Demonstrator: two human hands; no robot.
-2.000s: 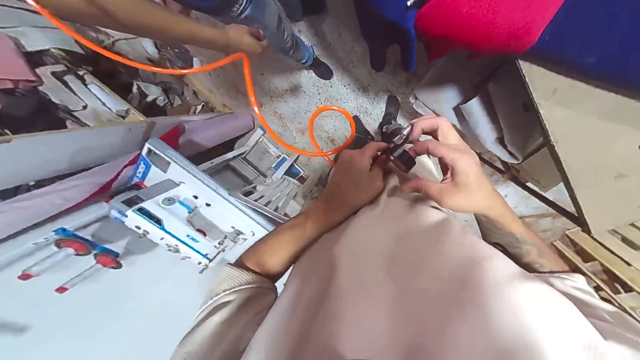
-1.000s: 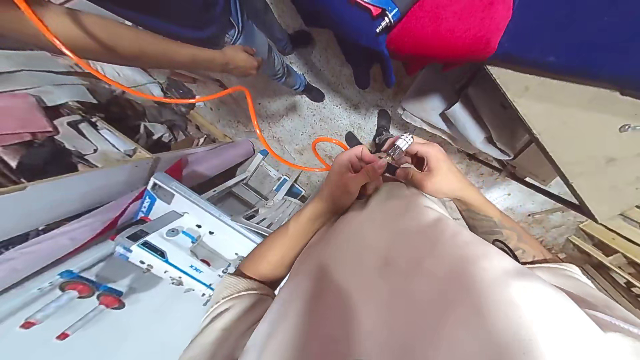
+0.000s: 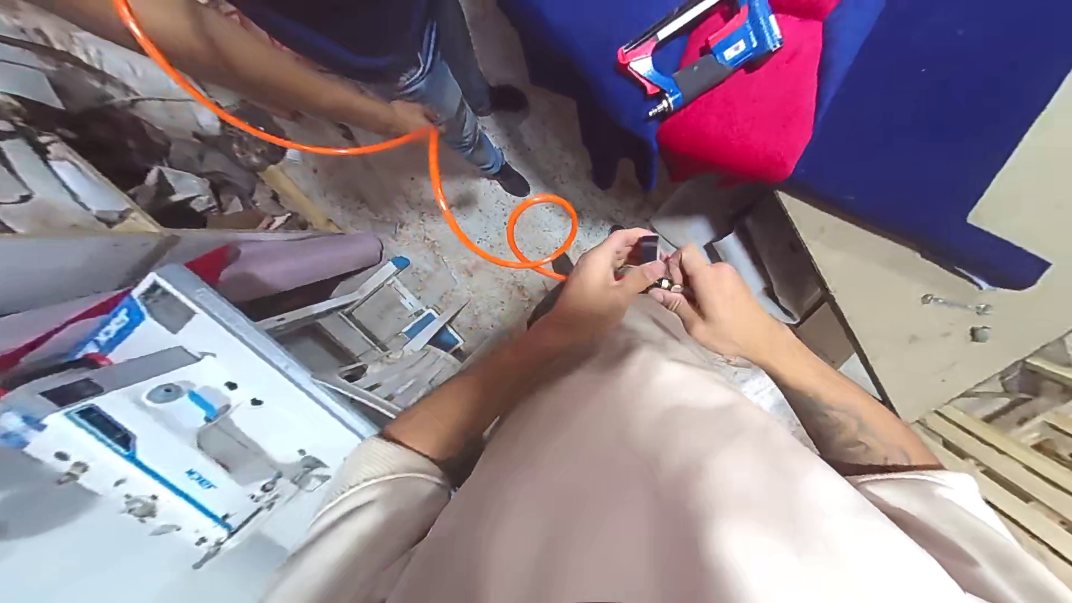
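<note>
My left hand (image 3: 607, 280) grips a small dark metal fitting (image 3: 650, 249) in front of my chest. My right hand (image 3: 712, 301) meets it from the other side, its fingers closed on the lower part of the small piece, where brass-coloured and dark bits show. The fingers cover most of the piece, so its exact kind cannot be told. An orange air hose (image 3: 456, 222) loops over the floor and runs in behind my left hand. Beyond my hands, a blue and red pneumatic stapler (image 3: 703, 63) lies on red fabric.
A person (image 3: 360, 50) stands at the upper left, a hand at the orange hose. At the left is a white Jack sewing machine (image 3: 201, 410). To the right, a wrench (image 3: 956, 304) and a small metal piece (image 3: 980, 334) lie on a board (image 3: 888, 352) beside blue fabric (image 3: 930, 142); wooden slats (image 3: 1005, 469) lie below.
Both hands stay together on the small piece, but their fingers have shifted and now cover more of its silvery part. The view has moved, bringing the whole stapler into sight.
</note>
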